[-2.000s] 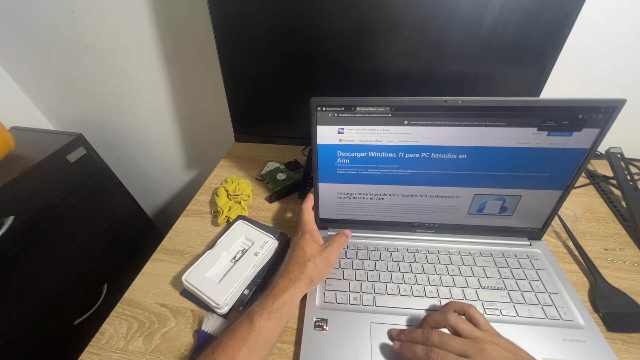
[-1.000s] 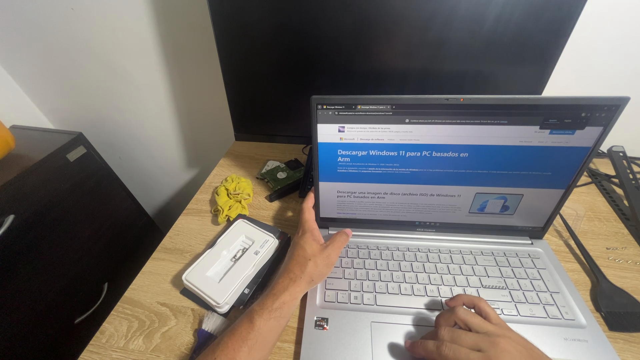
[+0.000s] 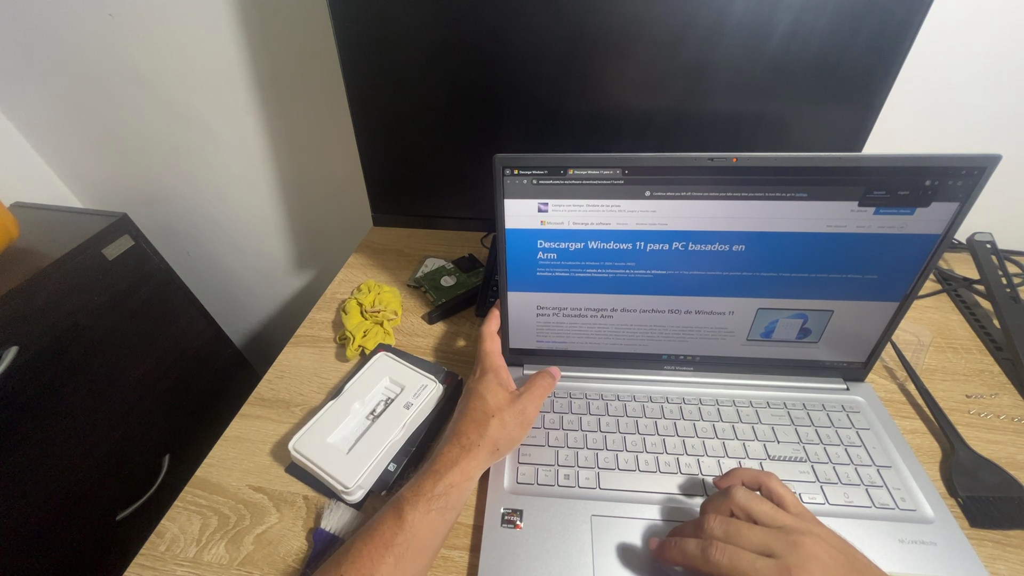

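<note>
A silver ASUS Vivobook laptop (image 3: 552, 512) stands unfolded on the wooden desk, its screen (image 3: 624, 280) showing a web page with a blue banner. My left hand (image 3: 504, 392) rests against the laptop's left edge at the hinge, the thumb on the upper left corner of the keyboard deck and the fingers beside the screen's lower corner. Over the touchpad (image 3: 620, 552) is my right hand (image 3: 744, 520), its fingers bent and a fingertip at the pad's surface; whether it presses is not clear. Beside my left forearm lies a white tray (image 3: 320, 448) on a dark box (image 3: 432, 440).
A large black monitor (image 3: 608, 88) stands behind the laptop. To the left are a yellow scrunchie (image 3: 370, 316), a green circuit board (image 3: 452, 280) and a white-bristled brush (image 3: 336, 524). A black brush (image 3: 972, 472), screws (image 3: 992, 414), cables and a black stand (image 3: 992, 304) lie right. Dark drawers (image 3: 96, 360) flank the desk.
My right hand has shifted slightly over the touchpad and the keyboard's lower edge. My left hand has stayed at the laptop's edge, and the page on the screen looks the same.
</note>
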